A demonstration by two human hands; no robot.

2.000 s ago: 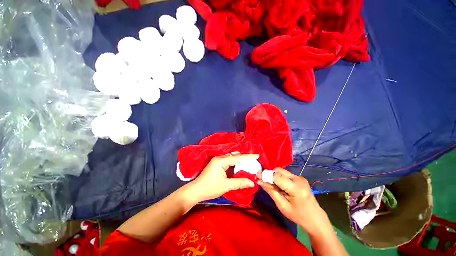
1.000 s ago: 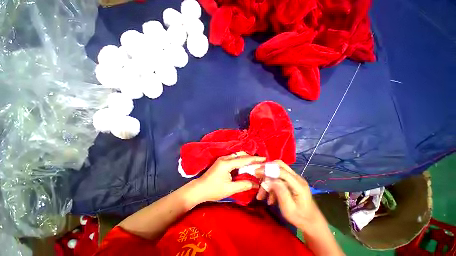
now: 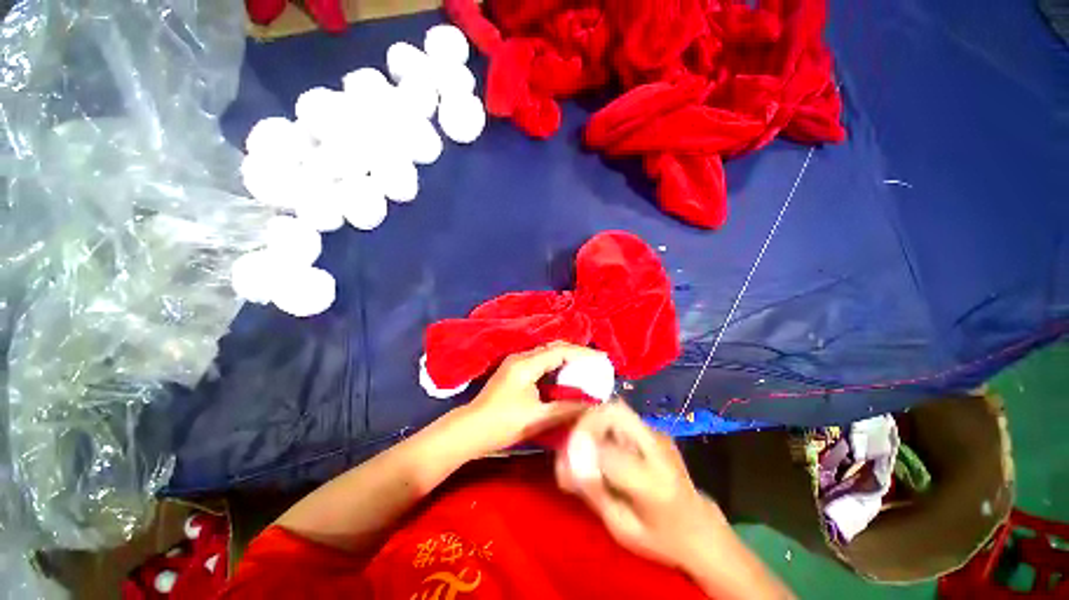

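A red plush bow piece [image 3: 627, 299] lies on the blue cloth near my body, with a white pompom at its left end [image 3: 443, 375]. My left hand [image 3: 516, 399] grips one tail of the piece with a white pompom [image 3: 585, 375] at its tip, between thumb and fingers. My right hand [image 3: 627, 475] is just below and right of that pompom, blurred, fingers bent. A white wrap shows on a right fingertip [image 3: 583, 454]. No needle can be made out, and I cannot tell what the right fingers hold.
Loose white pompoms [image 3: 340, 141] lie at left beside a crinkled clear plastic bag [image 3: 111, 234]. A heap of red plush pieces [image 3: 715, 82] is at the far side. A white thread [image 3: 750, 281] runs across the cloth [image 3: 961, 258]. A round scrap bin [image 3: 961, 527] stands at lower right.
My right hand has moved down and left, toward my body, and is now blurred. My left hand still holds the tail, and the pompom there shows more fully. The view has shifted slightly.
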